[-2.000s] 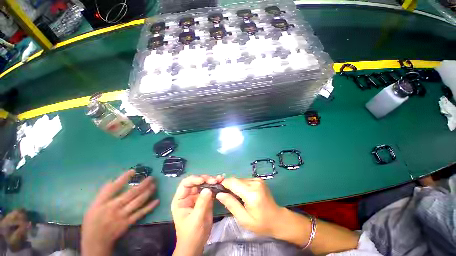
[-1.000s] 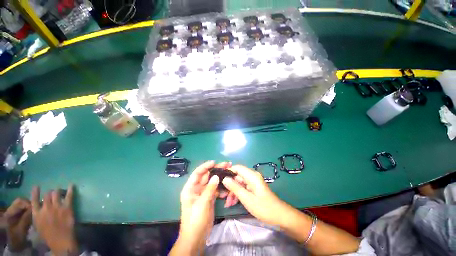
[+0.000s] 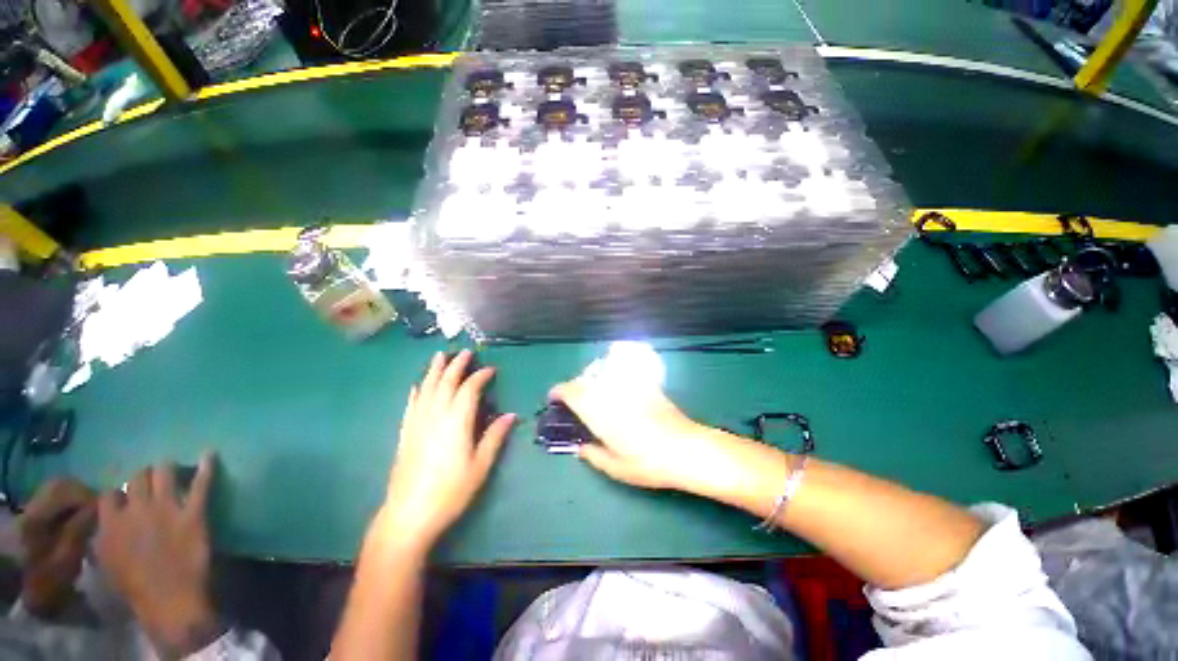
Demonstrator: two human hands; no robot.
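A dark rounded-square watch unit lies on the green mat in front of me. My right hand holds it at its right side, with fingertips at its top and bottom edges. My left hand is palm down on the mat to the left, fingers apart. Whatever lies under the left hand is mostly hidden; a little dark shows between thumb and fingers. An open black case frame lies just beyond my right forearm, partly covered. Another black frame lies farther right.
A tall stack of clear trays stands ahead, with dark tweezers before it. A small orange-centred module lies right of them. Bottles stand left and right. Another person's hands are at left; wipes lie beyond.
My hands have parted. The dark piece held between them is gone from there, and a unit now lies at my right hand. The left hand has moved left over the spot where units lay. The view has shifted.
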